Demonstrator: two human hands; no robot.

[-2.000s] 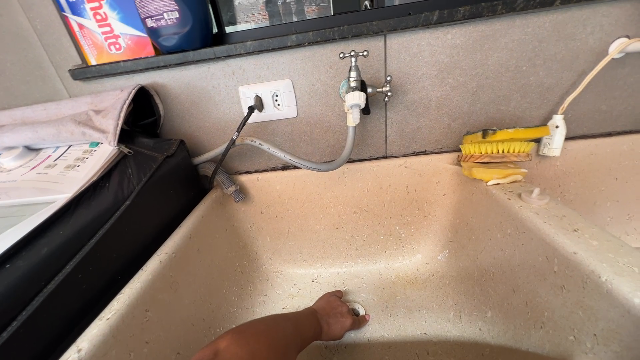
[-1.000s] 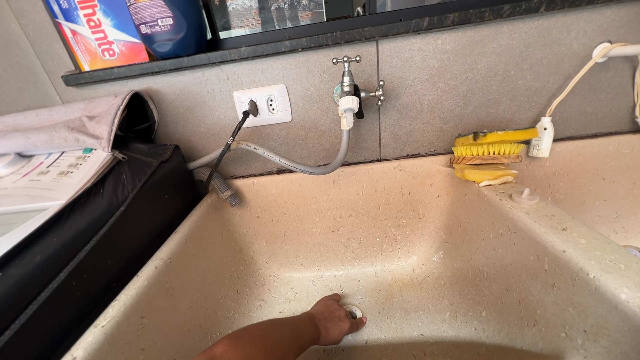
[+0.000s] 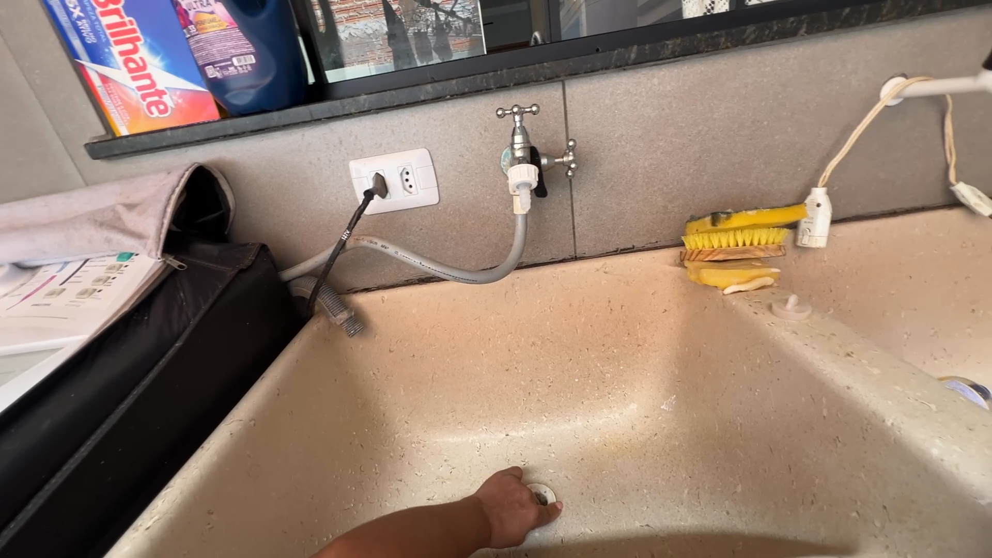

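My left hand (image 3: 518, 505) reaches in from the lower left to the bottom of a speckled beige laundry sink (image 3: 496, 353). It is at the round drain (image 3: 542, 494), back of the hand upward, with a fingertip at the far side and another digit at the right edge of the drain. The hand covers part of the drain, and whether it grips something there cannot be seen. My right hand is out of view. A pale drain plug (image 3: 790, 308) rests on the divider to the right.
Behind the sink are a metal tap (image 3: 521, 147) with a grey hose (image 3: 449, 271) and a wall outlet (image 3: 395, 181). A scrub brush (image 3: 735, 244) lies between yellow sponges at the back. A black-covered appliance (image 3: 155, 364) borders the left; a corrugated hose (image 3: 338, 306) hangs over the corner.
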